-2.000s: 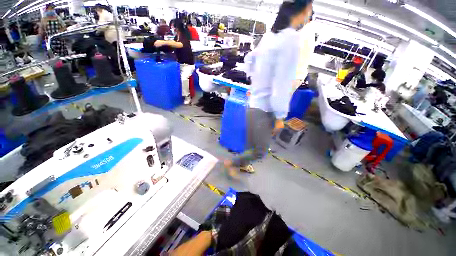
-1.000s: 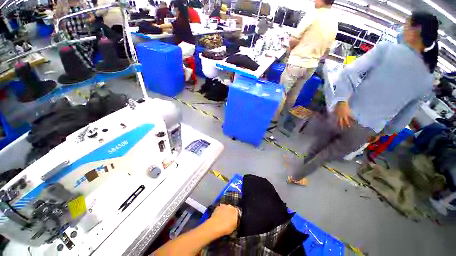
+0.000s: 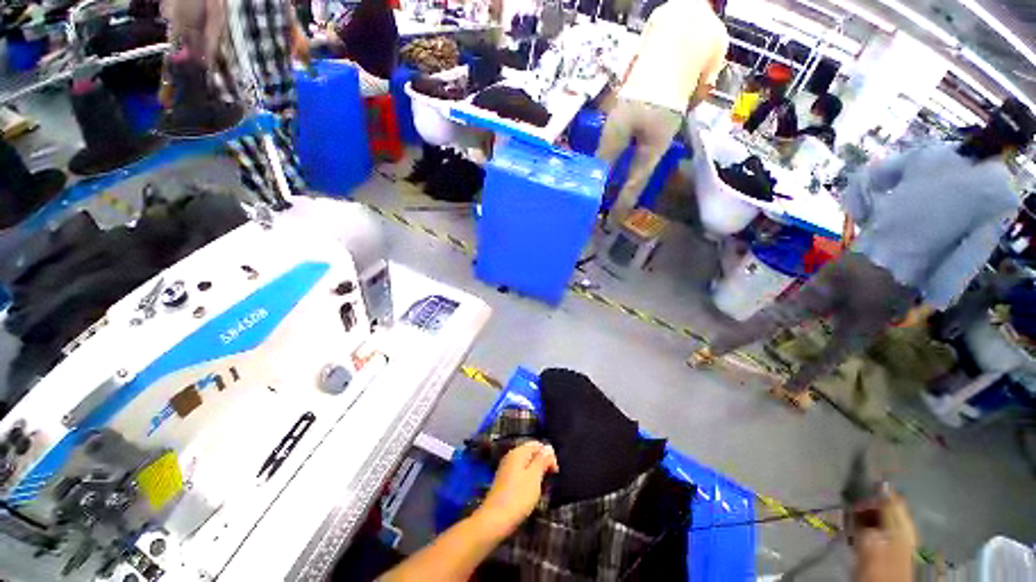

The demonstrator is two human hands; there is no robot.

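Note:
A bundle of black cloth and grey-white plaid panels lies on a glossy blue surface beside the machine table. My left hand reaches in from the lower left, its fingers closed on the bundle's upper left part, where a thin dark strand shows. My right hand is blurred at the lower right, away from the bundle, closed on a dark cord. The cord runs taut from the bundle's right side to that hand. A dark blurred piece sticks up above the right fingers; I cannot tell what it is.
The white sewing machine with blue stripe stands at left on its ruler-edged table. Dark cloth and black thread cones are behind it. A person in light blue is at right. A blue box stands beyond the aisle.
My right hand has come into view at the lower right with the cord stretched out. My left hand stays on the bundle. The person in light blue has moved further right; a person in checks appears behind the machine.

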